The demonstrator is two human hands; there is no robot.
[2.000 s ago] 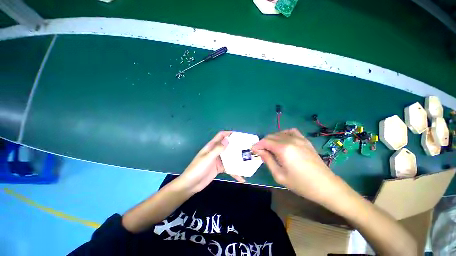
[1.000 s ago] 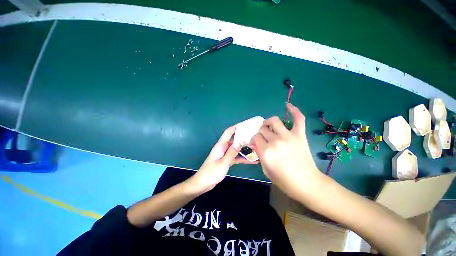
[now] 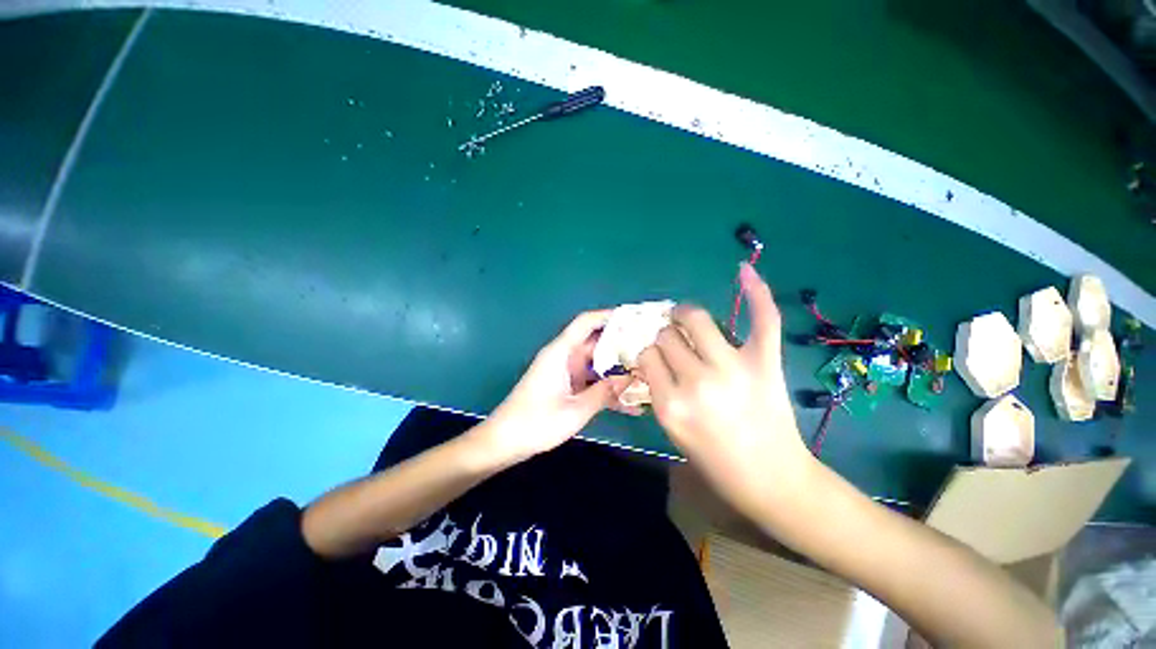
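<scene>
A cream hexagonal housing (image 3: 634, 332) is held tilted between my two hands, just over the bench's near edge. My left hand (image 3: 558, 387) grips its left and lower side. My right hand (image 3: 710, 387) has its fingers on the housing's right side, with the index finger stretched out. A dark part shows at the housing's lower edge, mostly covered by fingers. A black connector (image 3: 749, 237) with a red wire (image 3: 739, 304) lies on the bench just beyond my right index finger; the wire's near end is hidden behind my right hand.
A screwdriver (image 3: 545, 117) lies near the white rail (image 3: 710, 124) with tiny screws (image 3: 494, 102) beside its tip. Green circuit boards (image 3: 875, 368) with wires lie right of my hands. Several empty housings (image 3: 989, 354) stand farther right. An open cardboard box (image 3: 1027, 507) is at the lower right.
The housing has turned from showing its flat face with a hole to a tilted pose. My right fingers have moved from the black part at the hole to the housing's side. The view has shifted slightly.
</scene>
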